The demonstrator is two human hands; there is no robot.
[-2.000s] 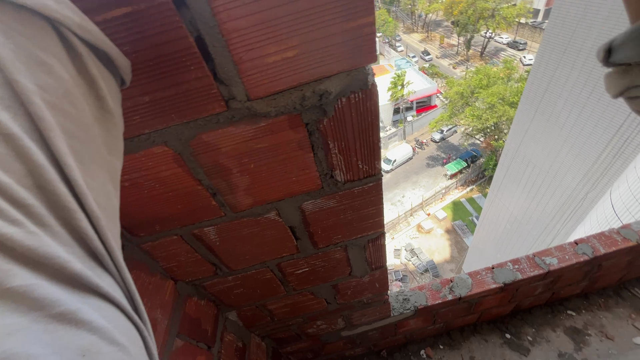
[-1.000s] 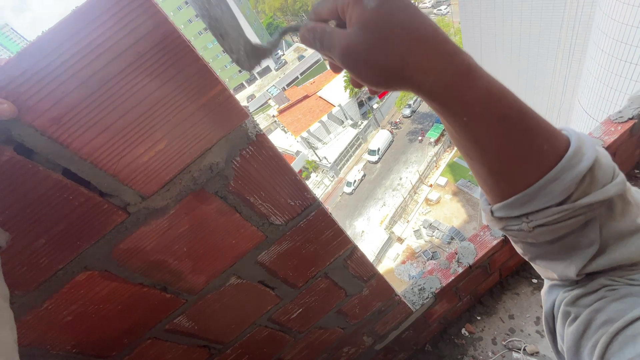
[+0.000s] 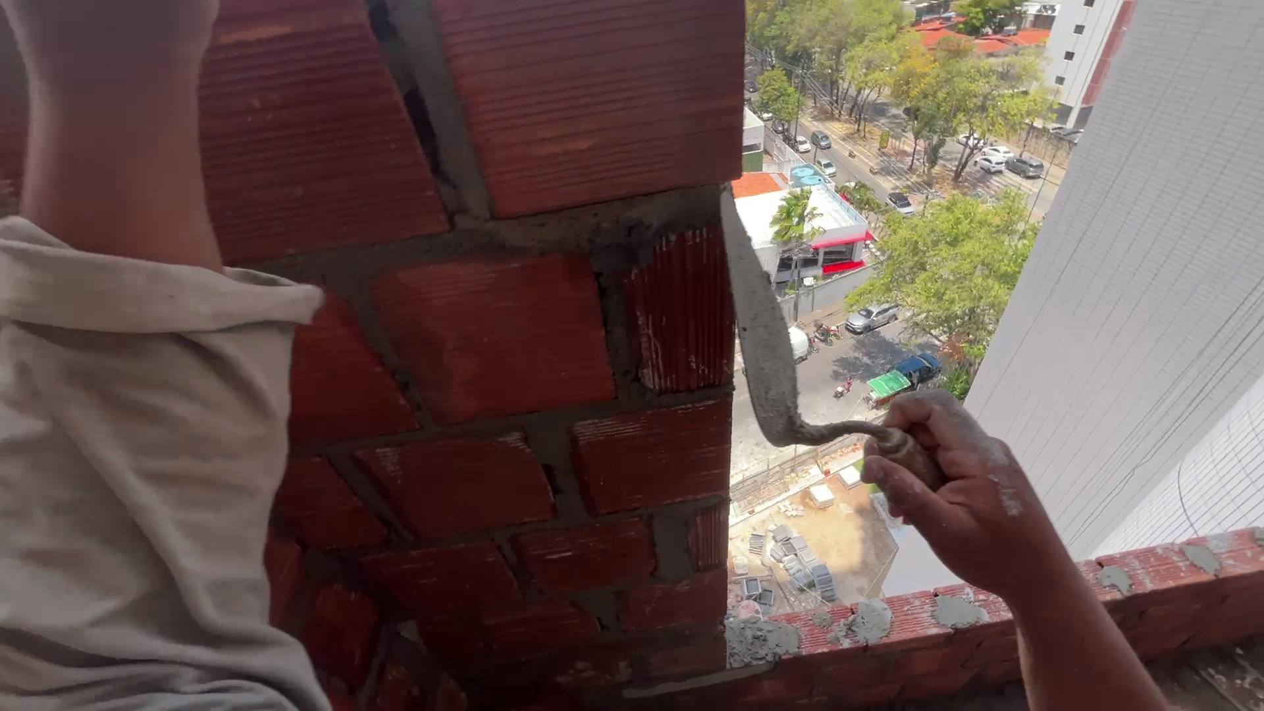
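My right hand (image 3: 953, 484) grips the wooden handle of a mason's trowel (image 3: 770, 346). Its mortar-coated blade stands nearly upright along the open end of the red hollow-brick wall (image 3: 494, 336), its tip beside the mortar joint (image 3: 592, 227) under a large upper brick (image 3: 592, 99). Whether the blade touches the wall is hard to tell. My left forearm (image 3: 123, 128) reaches up at the upper left in a rolled beige sleeve; the left hand is out of frame.
A low brick parapet (image 3: 1037, 612) with mortar dabs runs from the wall's foot to the right. Beyond it is a long drop to a street (image 3: 829, 385) with cars and trees (image 3: 948, 267). A tall pale building face (image 3: 1116, 247) rises at the right.
My right hand and the trowel have moved down from the top of the view to the wall's end. My left forearm has come into view at the upper left. The view has swung noticeably.
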